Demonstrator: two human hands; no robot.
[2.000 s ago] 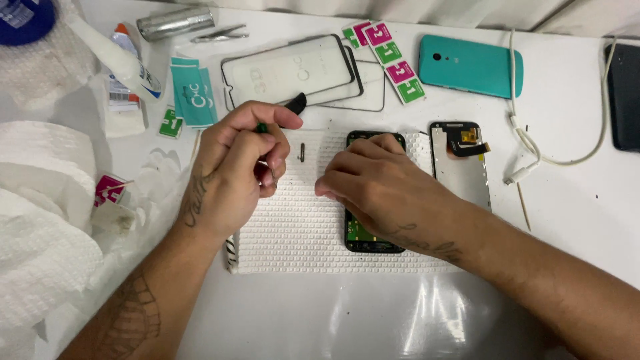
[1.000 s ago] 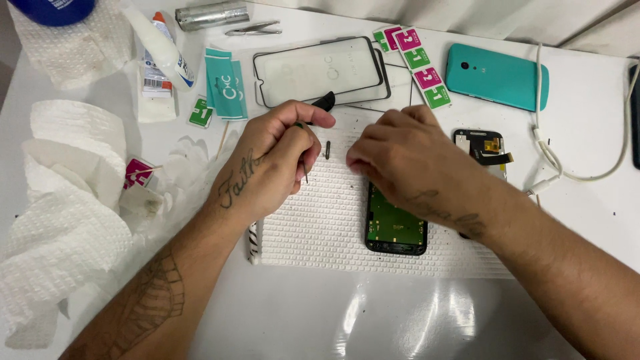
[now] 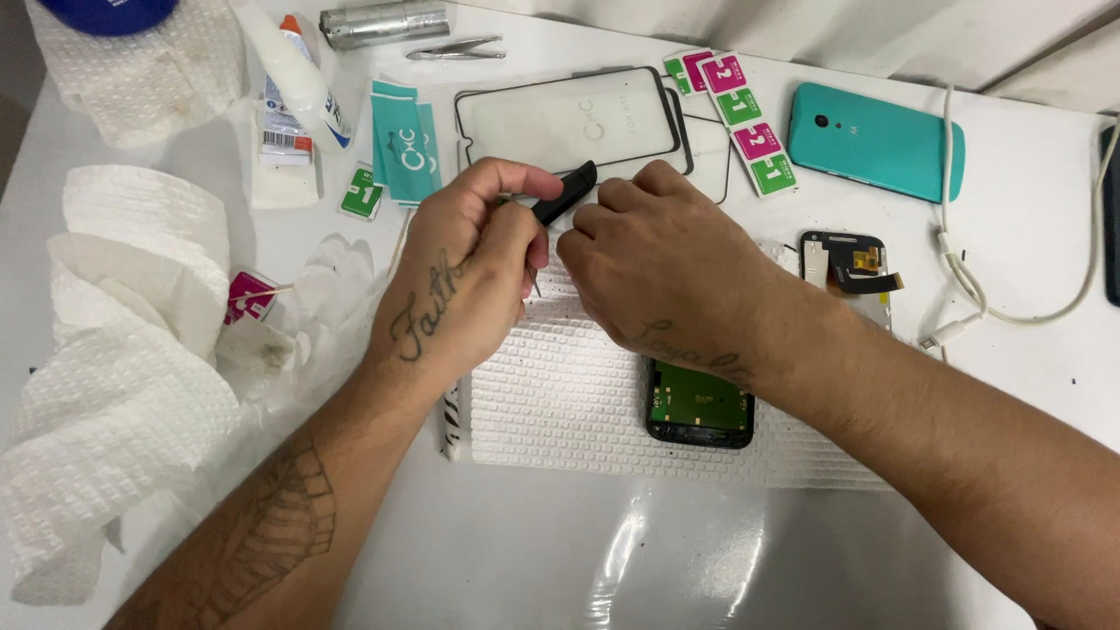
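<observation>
My left hand (image 3: 477, 262) is closed around a slim tool with a black end (image 3: 567, 192); a thin metal tip shows below its fingers. Close to its right is my right hand (image 3: 661, 262), back upward, with curled fingers; whether they pinch something is hidden. Partly under my right wrist lies an opened smartphone body (image 3: 700, 407) with a green circuit board, on a white textured paper towel (image 3: 560, 411). Right of my forearm's upper edge a detached phone screen assembly (image 3: 844, 262) shows its flex cable.
Framed screen protectors (image 3: 569, 118), wipe packets (image 3: 754, 140) and a teal phone back cover (image 3: 875, 140) lie behind the hands. Tweezers (image 3: 455, 50), a metal cylinder (image 3: 385, 24) and glue tubes (image 3: 302, 87) are at upper left. Crumpled towels (image 3: 131, 376) lie left, a white cable (image 3: 971, 297) right.
My right hand has moved up off much of the phone body and is now nearer my left hand. The small dark piece seen earlier on the towel between the hands is now out of sight.
</observation>
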